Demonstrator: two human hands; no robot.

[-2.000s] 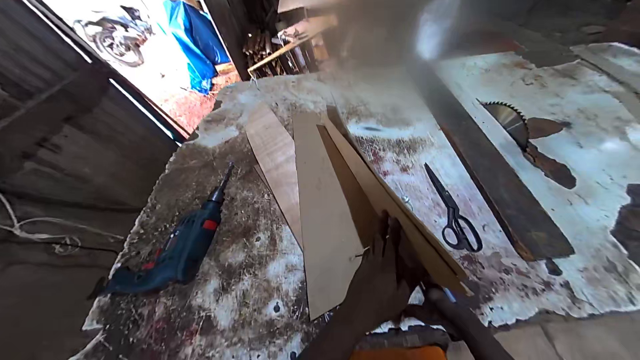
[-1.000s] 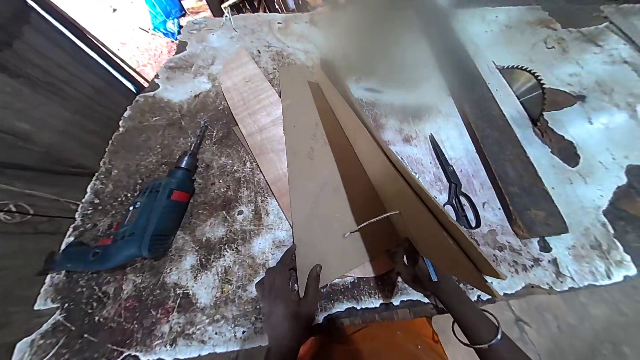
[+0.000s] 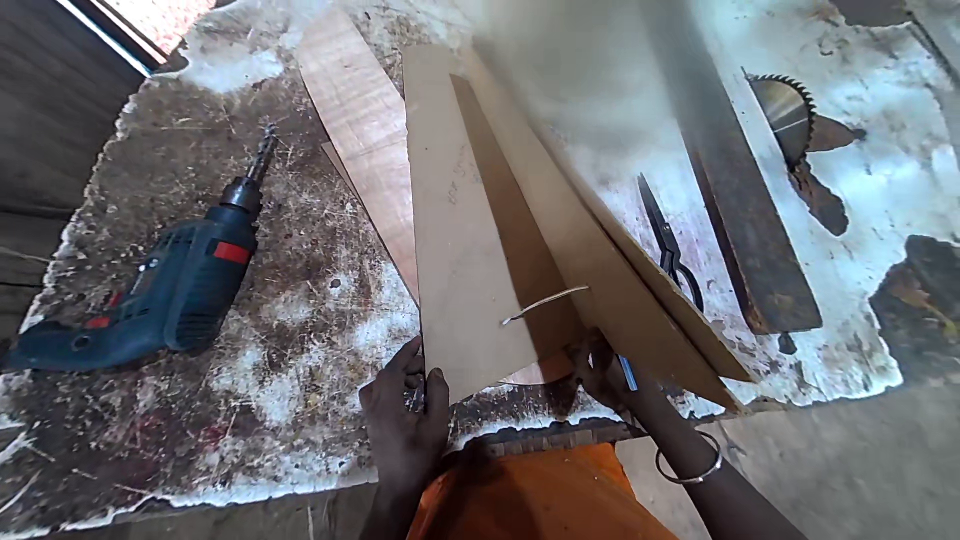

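Several long tapered boards lie fanned out on the worn workbench. My left hand (image 3: 409, 409) grips the lower left corner of the pale brown board (image 3: 450, 225), thumb on its face. My right hand (image 3: 604, 375) is at the lower end of the folded or overlapping brown board (image 3: 600, 247), with a blue-and-white pen-like thing (image 3: 628, 373) between its fingers; its fingertips are partly hidden. A thin pale cord (image 3: 547, 301) bridges the two boards. Beneath them, a lighter plywood piece (image 3: 360, 112) sticks out at the upper left.
A blue power drill (image 3: 187, 277) with a bit lies at the left. Black-handled scissors (image 3: 667, 244), a dark heavy wooden plank (image 3: 742, 202) and a circular saw blade (image 3: 784, 112) are on the right. The workbench's ragged front edge (image 3: 300, 487) runs near my body. A blur covers the upper middle.
My left hand has moved from the middle of the boards to the pale board's lower left corner. The boards have spread apart at their near ends. The view has tilted down and closer.
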